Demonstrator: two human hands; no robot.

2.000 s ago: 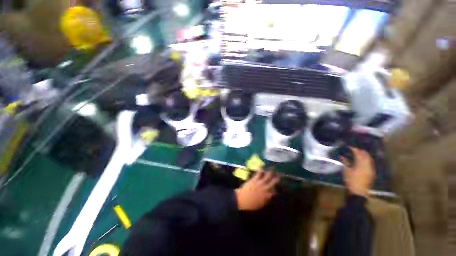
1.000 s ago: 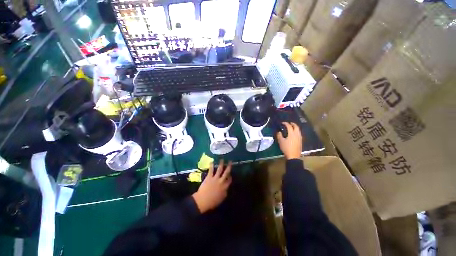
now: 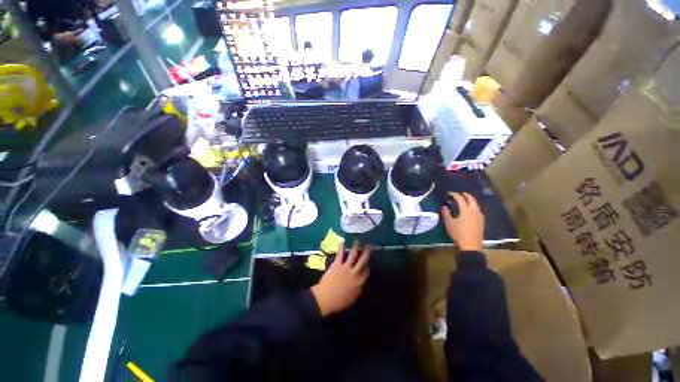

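My right hand (image 3: 465, 221) rests over the black computer mouse (image 3: 451, 205) on a dark mouse pad (image 3: 477, 190). My left hand (image 3: 342, 279) lies at the bench's front edge with its fingers apart, beside two yellow sticky notes (image 3: 332, 240); I see nothing held in it. Several white security cameras with black ball heads stand in a row: one at the right (image 3: 414, 186), one beside it (image 3: 360, 186), one further left (image 3: 290, 183), and one tilted at the far left (image 3: 200, 195). The monitor (image 3: 343, 52) shows a bright picture with windows.
A black keyboard (image 3: 335, 121) lies below the monitor, with a white power supply box (image 3: 471, 127) to its right. An open carton (image 3: 522, 298) stands below the bench's right edge. Large brown cartons (image 3: 604, 224) stack up at right. A white strip (image 3: 106, 291) curls at left.
The view has shifted left, so the bench items appear further right. My right hand stays on the mouse and my left hand stays by the yellow notes.
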